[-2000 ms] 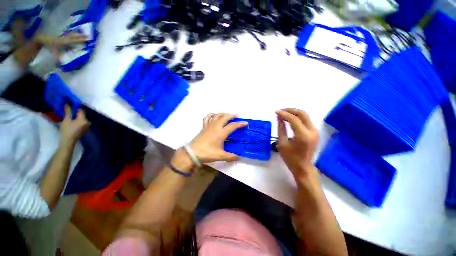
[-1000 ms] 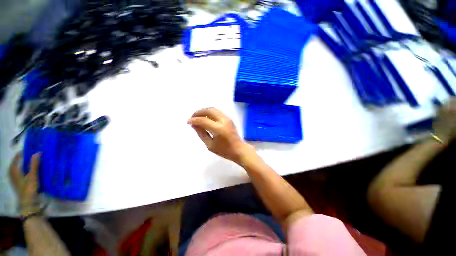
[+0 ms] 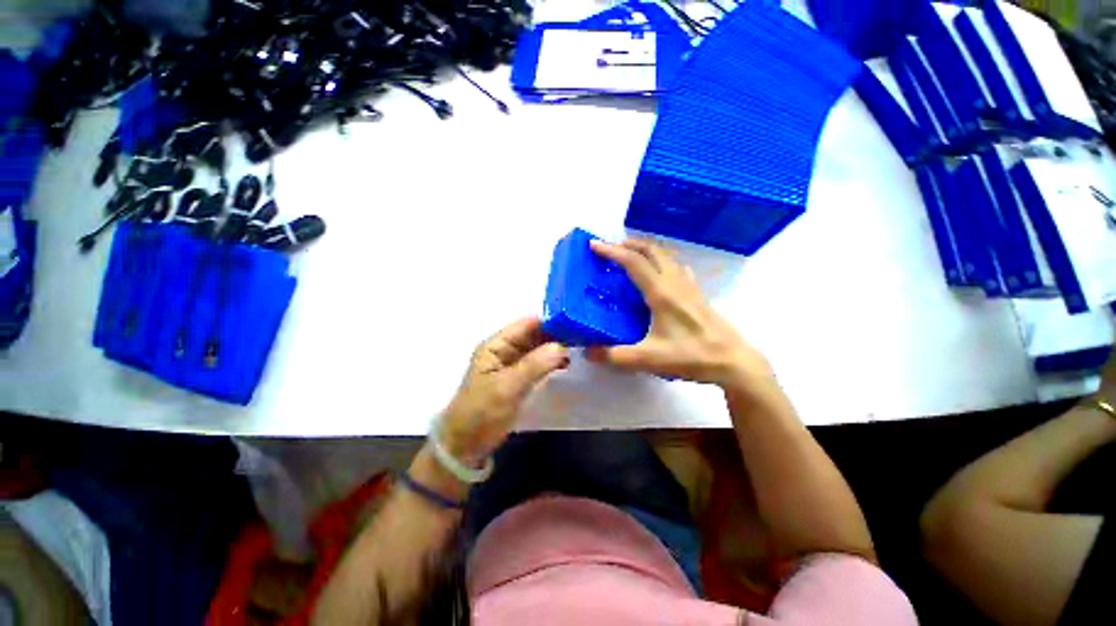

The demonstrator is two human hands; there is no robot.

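Note:
A short pile of blue insert trays (image 3: 592, 294) is tilted just above the table's near part. My right hand (image 3: 679, 316) grips it from the right, with fingers over the top. My left hand (image 3: 499, 382) touches its lower left corner with thumb and fingertips. Filled blue trays (image 3: 196, 312) overlap at the left, with black plugs on them and coiled cables (image 3: 196, 202) off their far edge. The tall leaning stack of empty trays (image 3: 740, 135) stands just behind and right of my hands.
A large black cable pile (image 3: 294, 55) lies at the far left. A printed blue and white card (image 3: 596, 59) lies at far centre. Narrow blue and white boxes (image 3: 979, 159) are in rows at the right. A person's arm (image 3: 1040, 489) is at the lower right. The white table edge (image 3: 367, 422) curves nearby.
The blue pile that lay before the tall stack is now in my hands, nearer me. My left hand has come from the filled trays to the pile; the view has turned back slightly left.

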